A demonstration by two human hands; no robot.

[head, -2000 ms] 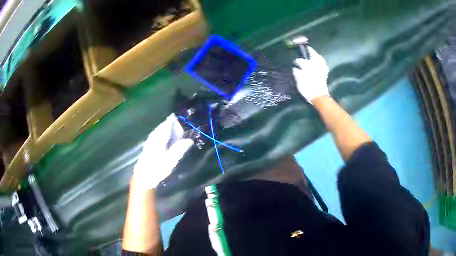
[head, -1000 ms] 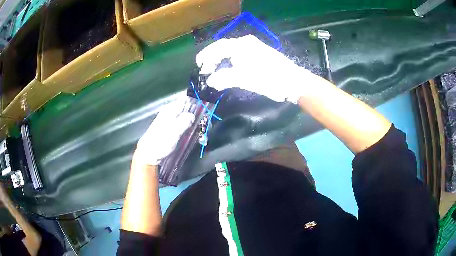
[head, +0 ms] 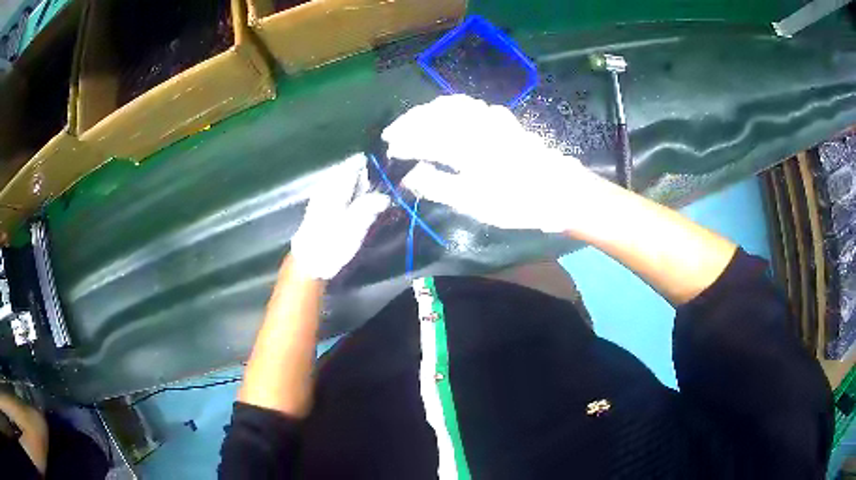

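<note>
My left hand [head: 338,223], in a white glove, is closed around a small dark workpiece that its fingers mostly hide. Two thin blue lead wires [head: 410,220] come from it and cross over the green mat. My right hand [head: 488,164], also white-gloved, is curled just right of and above the workpiece; what lies between its fingers is hidden. A blue-rimmed tray [head: 527,67] with dark parts is behind my right hand. A mallet [head: 619,122] lies on the mat right of the tray. Small speckled silver hardware [head: 561,134] is spread between tray and mallet.
Open cardboard boxes [head: 178,117] stand in a row behind at left. A black-and-white device with metal bars [head: 49,286] is at the mat's left end. Dark wrapped goods [head: 838,239] are at right. Another person's arm [head: 26,427] shows at the lower left corner.
The mallet, in my right hand two seconds ago, lies on the mat. My right hand came over to the workpiece, then shifted slightly right. My left hand moved slightly up and right since one second ago.
</note>
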